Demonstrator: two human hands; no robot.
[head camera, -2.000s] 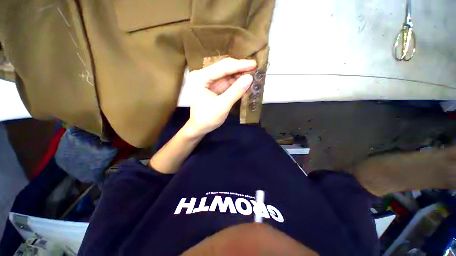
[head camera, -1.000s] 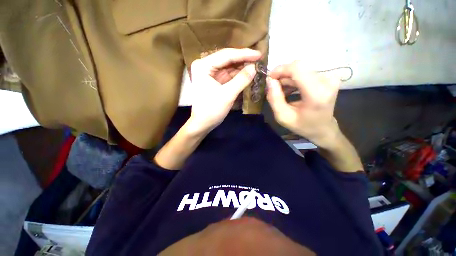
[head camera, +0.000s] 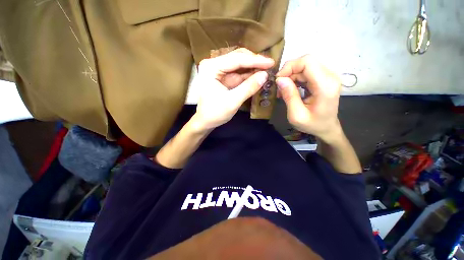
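Observation:
A tan-brown jacket lies over the table edge, with white basting stitches on its body. Its sleeve cuff hangs at the edge, with a row of dark round buttons. My left hand pinches the cuff's left side beside the top buttons. My right hand is at the cuff's right side, thumb and forefinger together by the top button. The needle cannot be made out between the fingertips. A dark thread loop lies right of my right hand.
Gold-handled scissors lie on the white table at the upper right. A grey-blue cushion-like item is at the lower left. Cluttered goods, including something red-orange, are low at the right. White panels stand at both lower sides.
My right hand has come in from the far right to the cuff's buttons. The thread's long line across the table is now a short loop. My left hand keeps its hold.

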